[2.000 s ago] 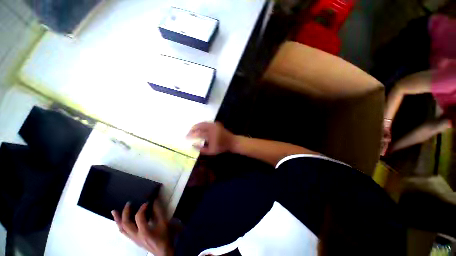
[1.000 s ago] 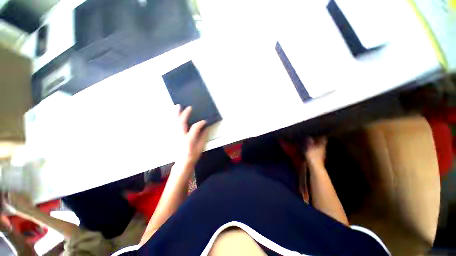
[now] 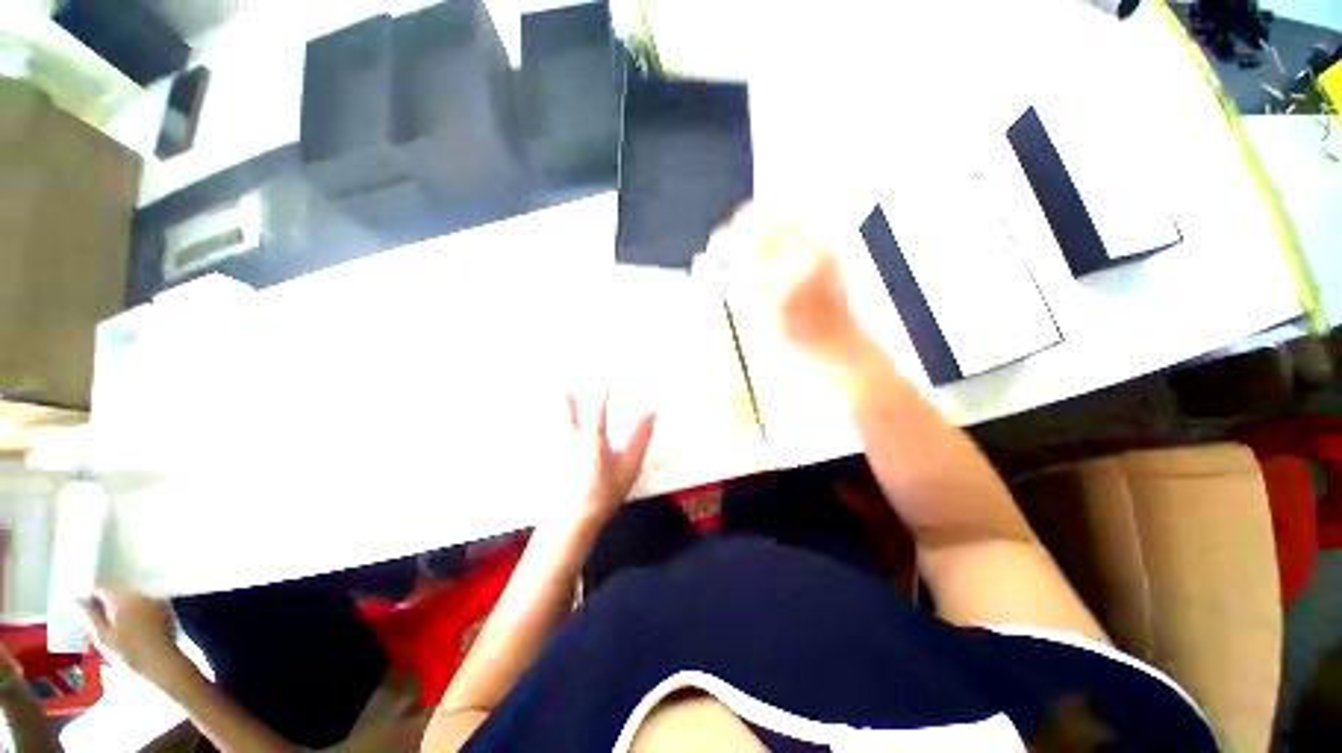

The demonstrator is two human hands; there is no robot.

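Observation:
A black box (image 3: 684,177) lies on the white bench (image 3: 412,397), at the right end of several dark boxes. My right hand (image 3: 787,280) is blurred and overexposed at its near right corner; whether the fingers grip it cannot be told. My left hand (image 3: 606,459) is near the bench's front edge with fingers apart, holding nothing visible. Two boxes with black sides and white tops stand to the right, one nearer (image 3: 971,287) and one farther (image 3: 1104,184). A thin dark line runs along the bench below my right hand.
Dark boxes (image 3: 442,103) stand at the back left on a black panel with a pale slot (image 3: 211,236). A brown carton (image 3: 59,243) is far left. A coworker's hand (image 3: 133,625) is beside a white block (image 3: 77,566). An open carton (image 3: 1177,574) stands lower right.
The black box under my left hand is now farther back and right. My left hand is off it. My right hand has risen from below the bench edge to the box's corner.

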